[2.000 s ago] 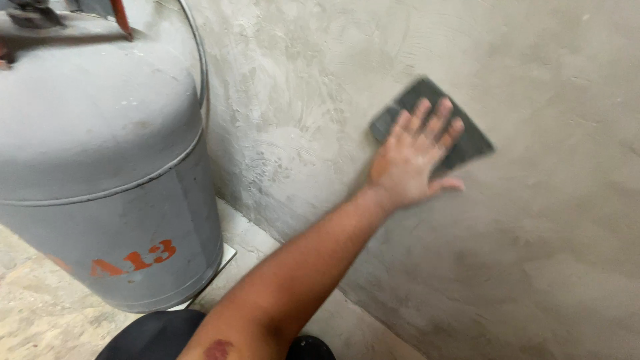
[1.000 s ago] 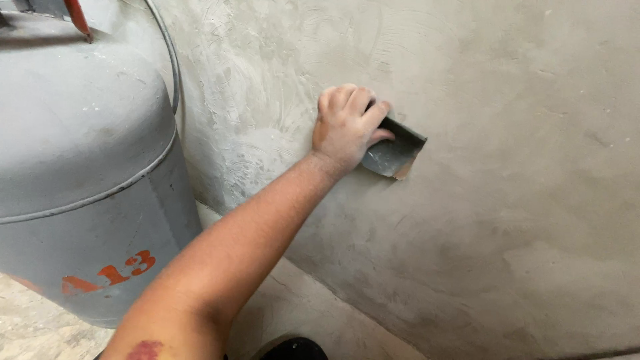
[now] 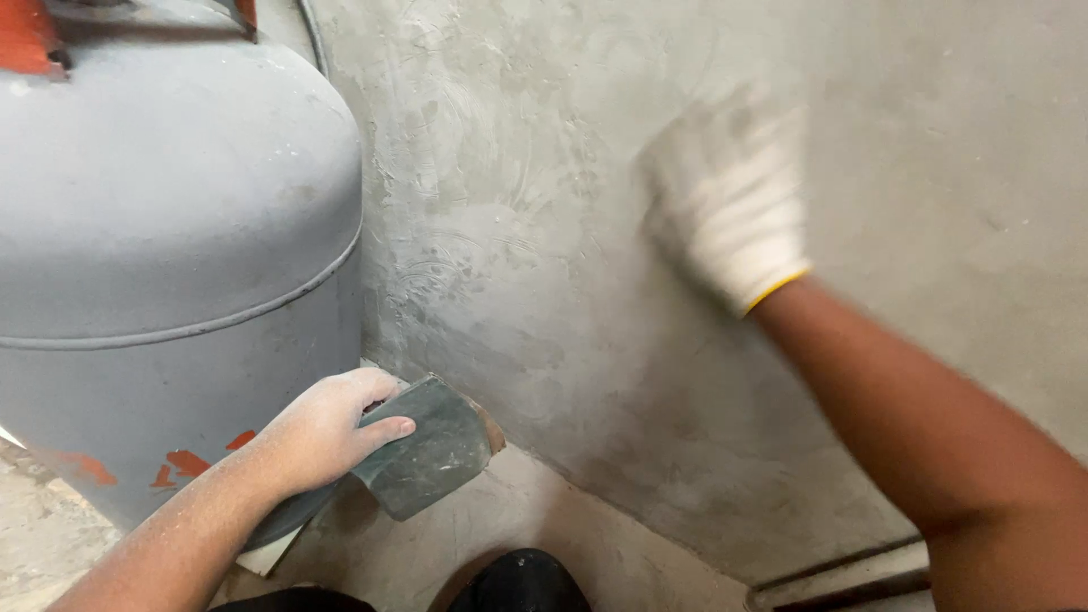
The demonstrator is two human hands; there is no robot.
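My left hand [image 3: 344, 425], dusted with pale powder, grips a dark sheet of sandpaper [image 3: 429, 450] that is bent over, with its brown backing showing at the right edge. The sheet is held low, between the gas cylinder and the foot of the wall. My right hand [image 3: 731, 195] wears a white knit glove with a yellow cuff edge. It lies over the grey plastered wall [image 3: 527, 280], blurred by motion, and its fingers are not clear; whether it touches the surface or holds anything cannot be told.
A large grey gas cylinder [image 3: 170, 212] with orange markings and orange parts on top stands at the left, close to the wall. A hose [image 3: 313, 38] runs behind it. A dark shoe [image 3: 520, 582] is on the floor at the bottom. A ledge or strip [image 3: 850, 578] lies at the lower right.
My left hand has moved off the wall, down and to the left, with the sandpaper still in it. My gloved right hand has come into view at the wall.
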